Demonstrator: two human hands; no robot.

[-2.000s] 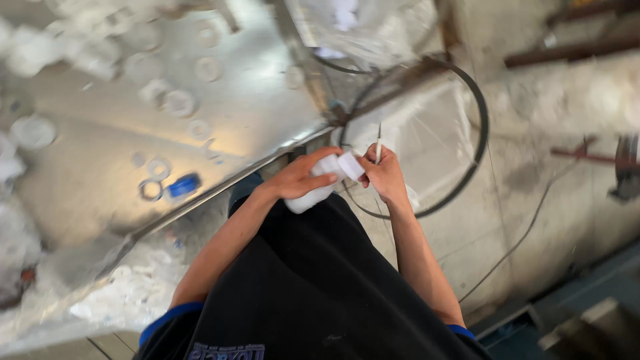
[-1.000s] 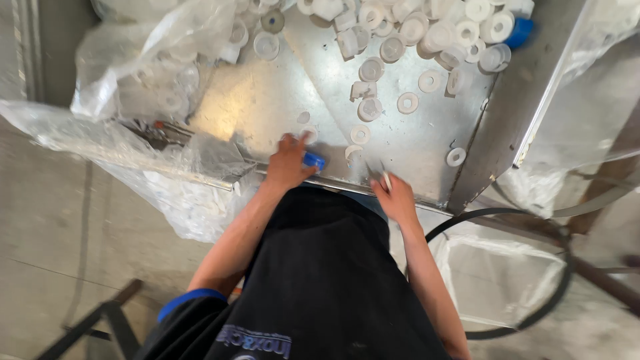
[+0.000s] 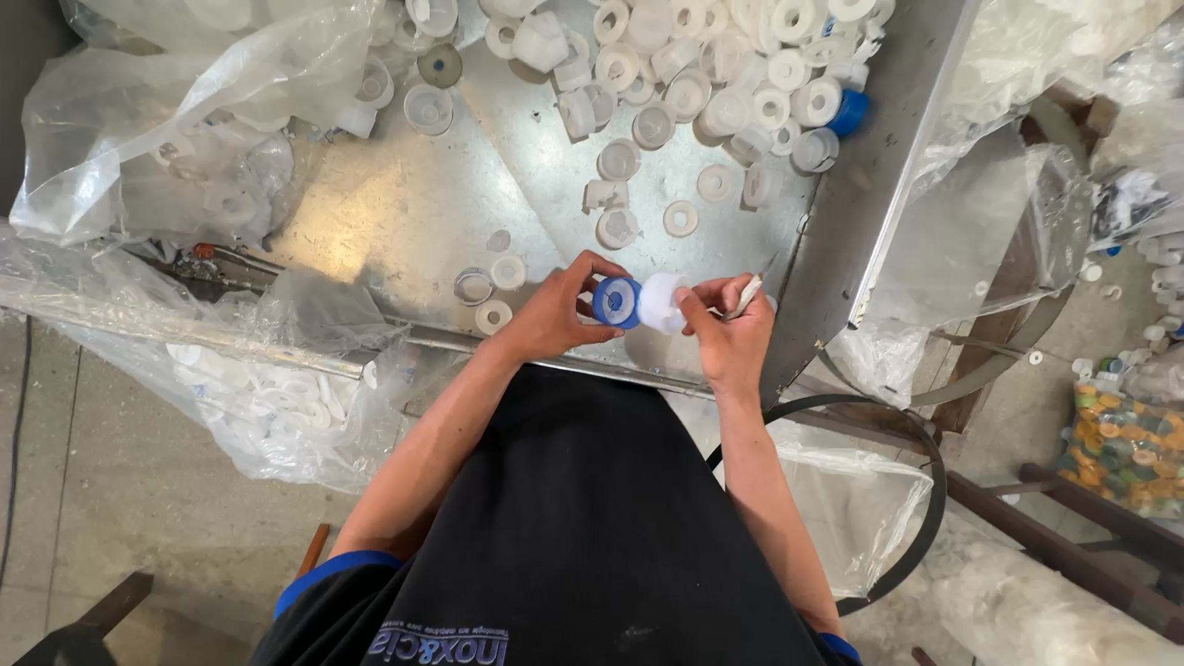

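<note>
My left hand [image 3: 564, 310] grips a blue plastic cap [image 3: 617, 302] by its rim, with its hollow side facing up. Touching or very near it on the right is a translucent white plastic piece [image 3: 663, 302], pinched by the thumb and fingers of my right hand [image 3: 731, 324]. The same right hand also keeps a thin knife [image 3: 747, 294] with a pale handle, its blade pointing up and away. White plastic rings [image 3: 494, 317] and a cut ring [image 3: 474, 286] lie on the metal tray beside my left hand.
A heap of white caps and rings [image 3: 689, 92] covers the far part of the metal tray [image 3: 398, 203]. Plastic bags [image 3: 120, 139] lie at its left. The tray's raised metal wall [image 3: 893, 176] stands at the right, above a black hoop holding a bag [image 3: 856, 518].
My left hand now holds a blue cap up; one second ago it was reaching at a blue piece on the tray. A white piece is now in my right hand. The view swung strongly from two seconds ago.
</note>
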